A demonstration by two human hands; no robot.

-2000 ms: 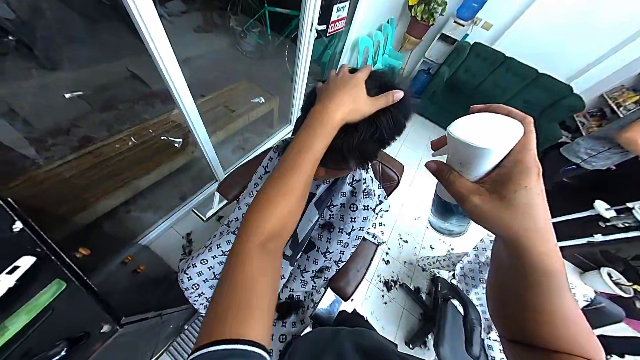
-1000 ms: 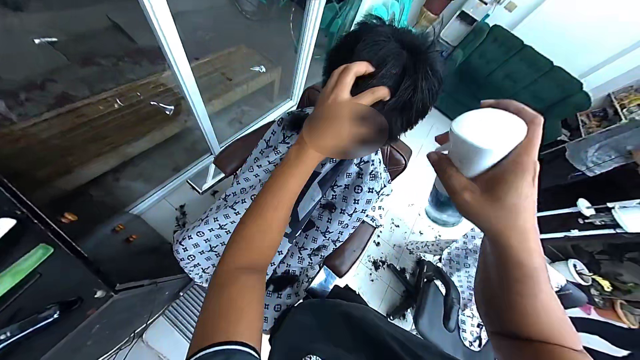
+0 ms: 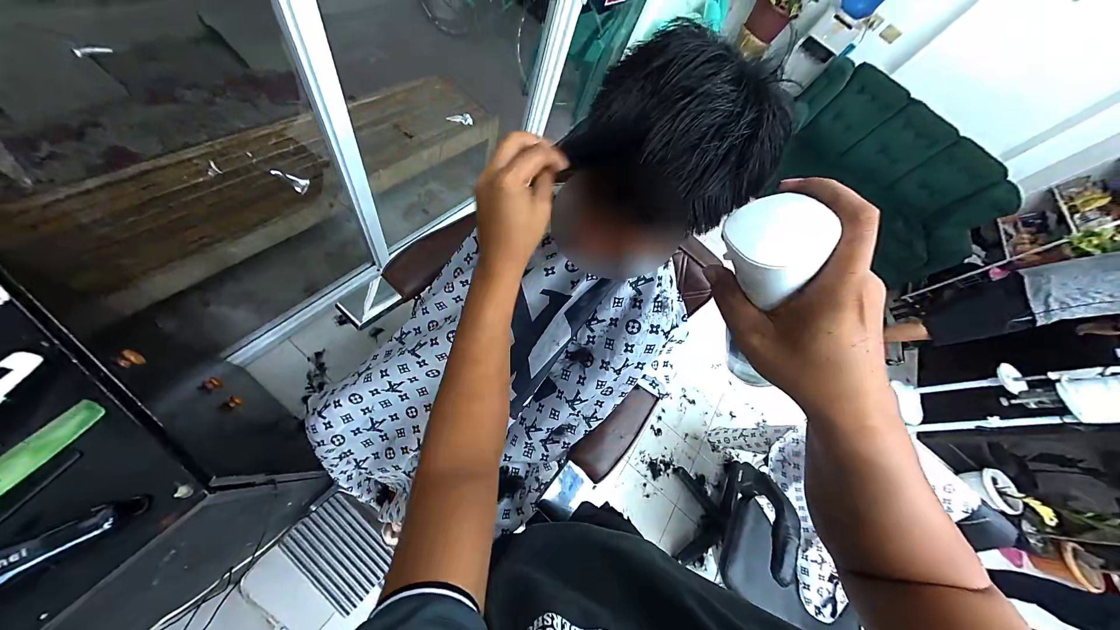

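Observation:
A seated person's black hair [image 3: 700, 114] is before me, the head bowed, a white patterned barber cape [image 3: 385, 420] draped over the body. My left hand [image 3: 516, 192] is at the left side of the head, its fingers curled and pinched on a lock of the front hair. To the right of the head, my right hand [image 3: 814, 289] grips a bottle with a wide white top [image 3: 783, 236]; its lower part, clear or bluish, shows below my fingers. Dark hair clippings [image 3: 577, 354] lie on the cape.
A brown armrest [image 3: 612, 435] of the chair juts out at the person's side. Hair clippings lie on the tiled floor [image 3: 674, 516] beside a black chair [image 3: 752, 542]. A glass door frame [image 3: 337, 140] stands left, a dark counter with a green comb [image 3: 52, 446] lower left, a green sofa [image 3: 910, 157] behind.
My left hand has moved from the top of the head to the left, where it now pinches front hair. The right hand still holds the bottle. The head appears nearer and more bowed toward me.

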